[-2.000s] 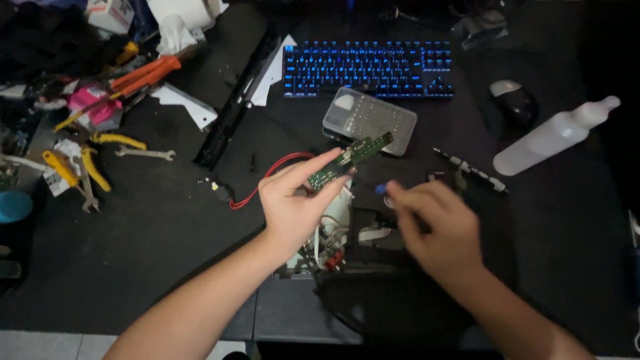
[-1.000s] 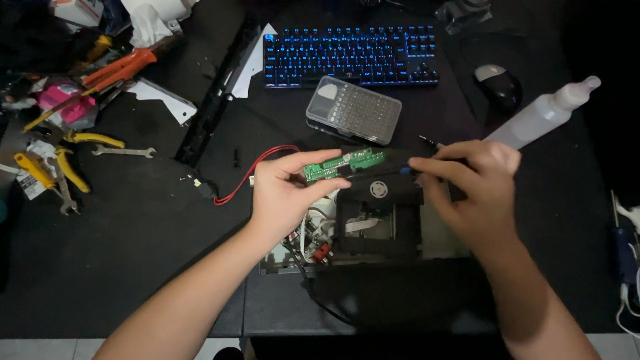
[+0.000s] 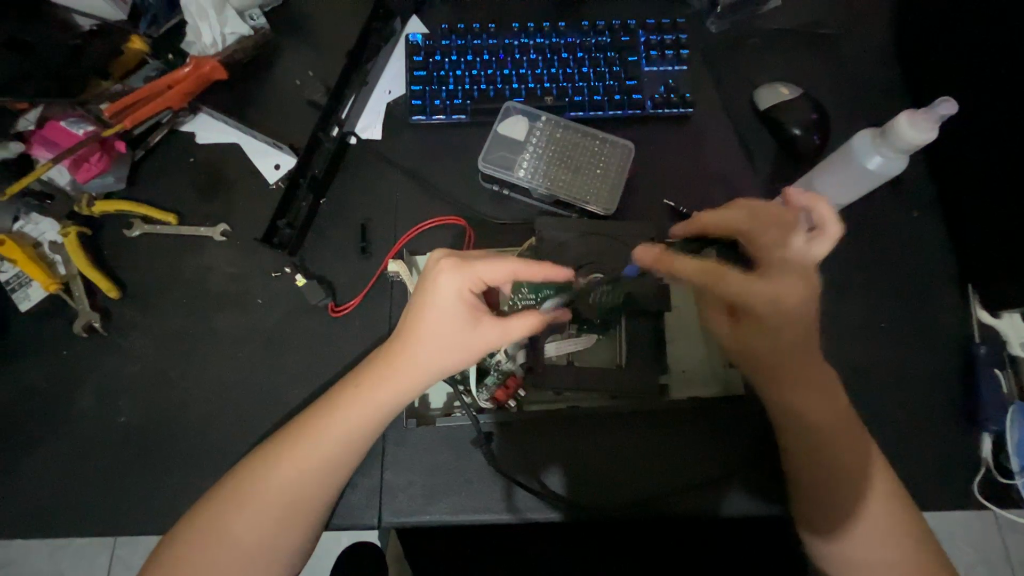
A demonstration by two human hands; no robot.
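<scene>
My left hand (image 3: 480,308) pinches a small green circuit board (image 3: 534,294) between thumb and fingers, above an opened electronic device. My right hand (image 3: 748,272), blurred, grips a dark slim tool with a blue part (image 3: 632,270) near its front; its kind cannot be told. The tool points left toward the board; whether they touch is unclear. Below both hands lies the device's metal chassis (image 3: 704,344), with a black disc drive unit (image 3: 596,380), a white ribbon cable (image 3: 570,346) and red connectors (image 3: 509,390).
Behind the device are a clear-lidded bit case (image 3: 572,156), a lit keyboard (image 3: 548,72) and a mouse (image 3: 792,116). A translucent squeeze bottle (image 3: 860,168) lies to the right. Left are an open-end wrench (image 3: 178,230), yellow-handled pliers (image 3: 88,260), a long black panel (image 3: 328,144) and red wires (image 3: 416,230).
The green board, clearly visible between my left fingers a second ago, is now lower and partly in shadow. My right hand has stayed to its right with the blue-tipped tool.
</scene>
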